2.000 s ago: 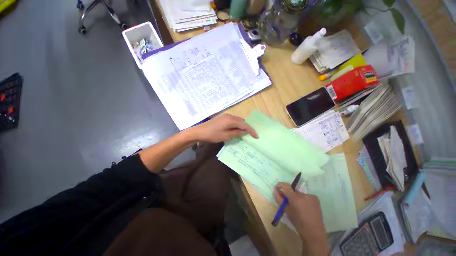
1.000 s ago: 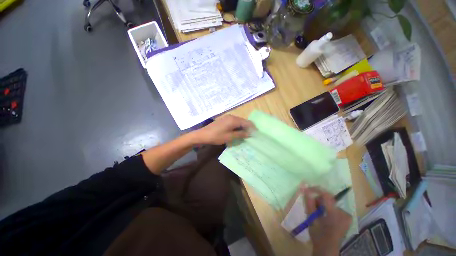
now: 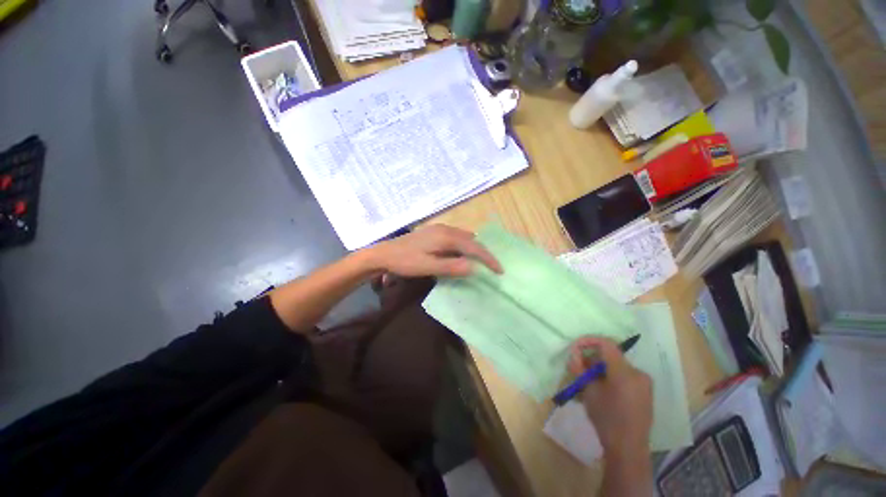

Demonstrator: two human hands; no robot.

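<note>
Pale green form sheets [image 3: 534, 291] lie at the desk's near edge, the upper ones partly folded over. My left hand [image 3: 442, 250] rests flat on their upper left part, fingers spread over the paper; whether it pinches a sheet cannot be told. My right hand [image 3: 612, 388] is at the lower edge of the sheets and holds a blue-purple pen [image 3: 580, 383], its dark tip pointing up and right. Its fingertips touch or nearly touch the green paper. Another green sheet [image 3: 668, 359] lies underneath to the right, and a white sheet [image 3: 575, 430] shows below.
A clipboard with white printed sheets [image 3: 408, 146] lies at the upper left beside a white bin [image 3: 280, 82]. A phone [image 3: 604, 211], white slips [image 3: 631, 260], a red box [image 3: 686, 167] and a white bottle [image 3: 603, 94] lie beyond. A calculator [image 3: 711, 464] is lower right.
The raised, curled green sheets have come down flatter. My right hand with the pen moved right, then back left a little to the sheets' lower edge. My left hand has stayed nearly in place.
</note>
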